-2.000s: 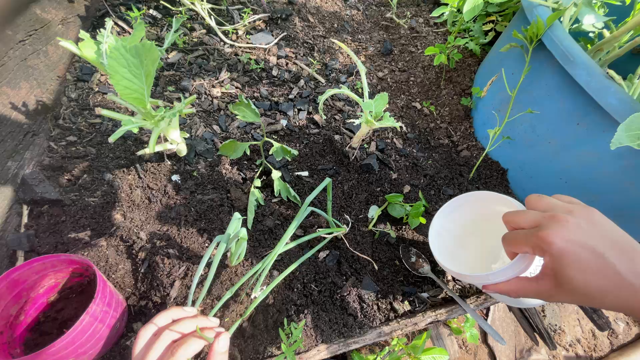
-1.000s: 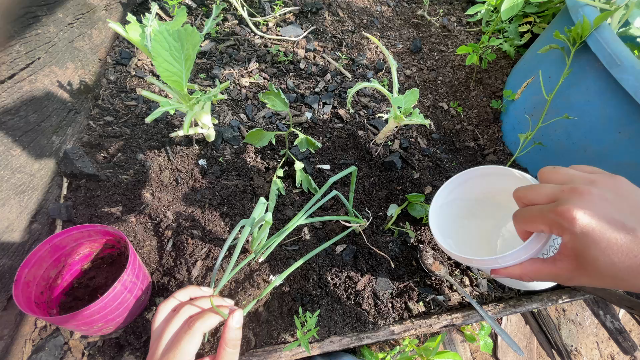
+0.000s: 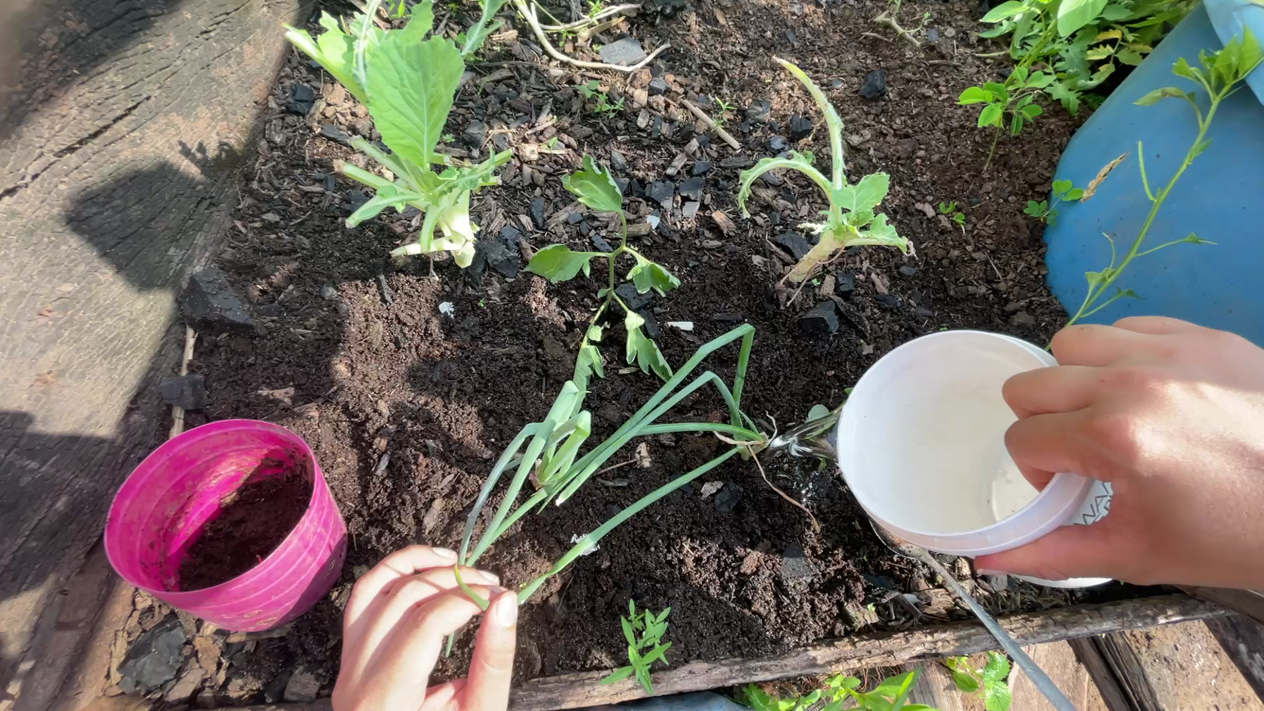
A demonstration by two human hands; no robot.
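My left hand (image 3: 430,627), at the bottom, pinches the leaf tips of a green onion plant (image 3: 632,434), whose leaves stretch right to a small root end over the soil. My right hand (image 3: 1145,449) grips a white plastic tub (image 3: 953,434) by its right side. The tub is tilted left, and water (image 3: 805,434) pours from its rim onto the onion's root end and the dark soil (image 3: 691,553). Under the tub lies a metal spoon, its handle (image 3: 997,632) showing and its bowl hidden. Lower left stands a pink plastic pot (image 3: 232,523) with soil inside.
A leafy plant with a thick stem (image 3: 425,188) stands upper left, a drooping seedling (image 3: 612,267) mid-bed, and a cut-back plant (image 3: 829,207) to the right. A blue plastic container (image 3: 1136,217) is at the right edge. Wooden boards (image 3: 118,197) border the bed, with a thin edge strip (image 3: 849,652) in front.
The tub in my right hand has tipped to the left, and water now runs out of it onto the onion's root end. My left hand still holds the leaves.
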